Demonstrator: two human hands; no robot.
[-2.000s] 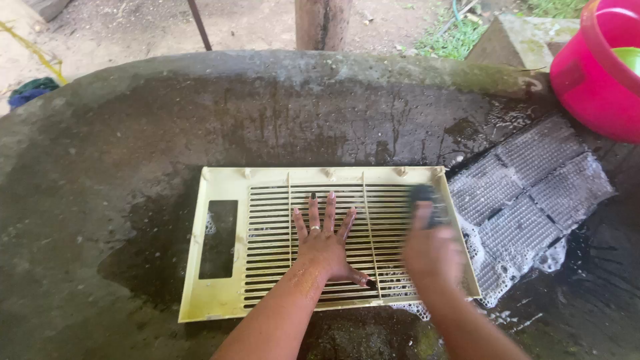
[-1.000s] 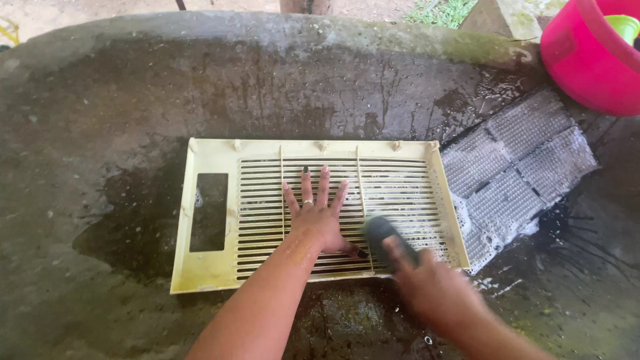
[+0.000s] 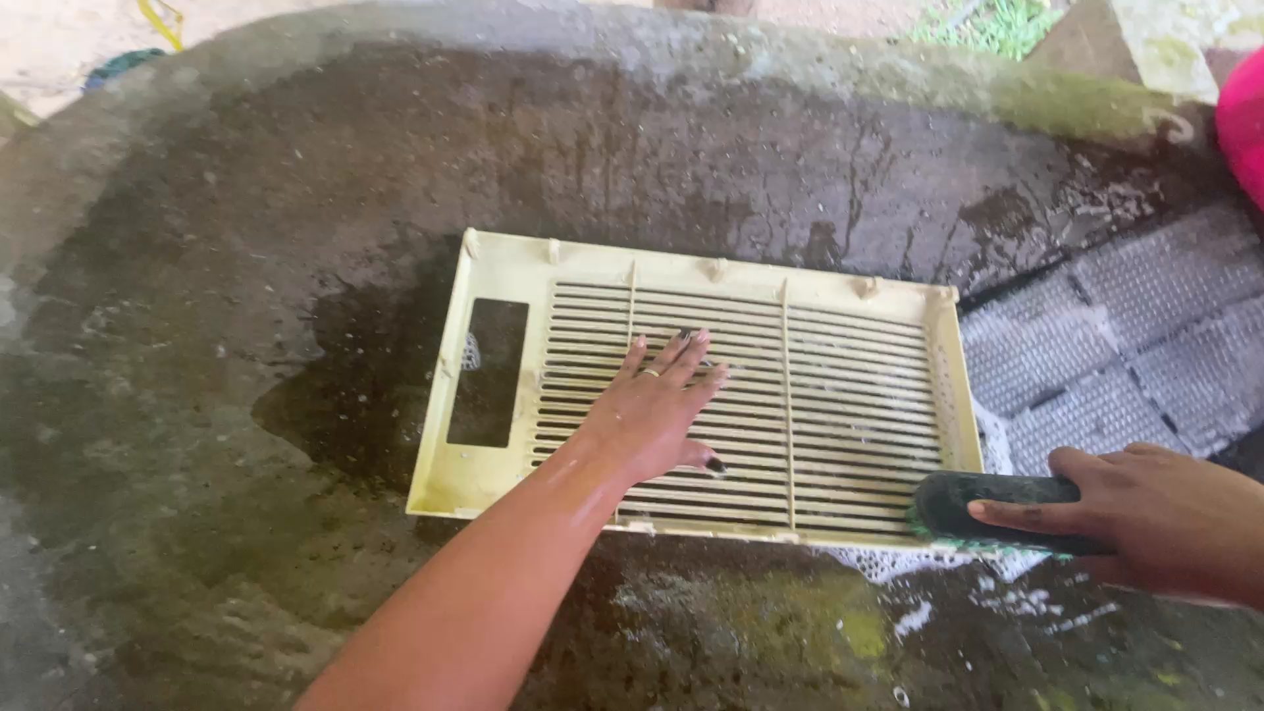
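Observation:
A cream plastic louvred panel, with a rectangular cut-out at its left end, lies in a wet concrete basin. Flat on its slats rests my left hand, fingers spread, a ring on one finger. My right hand grips a dark scrubbing brush with green bristles, which is at the panel's lower right corner. White suds show under and beside that corner. The brush partly hides the panel's edge there.
Grey mesh filter panels, wet and soapy, lie right of the louvred panel. A pink plastic tub stands at the right edge. The concrete basin's raised rim curves across the back, with bare ground and grass beyond.
My right hand has moved the brush from the slats to the panel's lower right corner. My left hand is still spread on the slats. The view has shifted.

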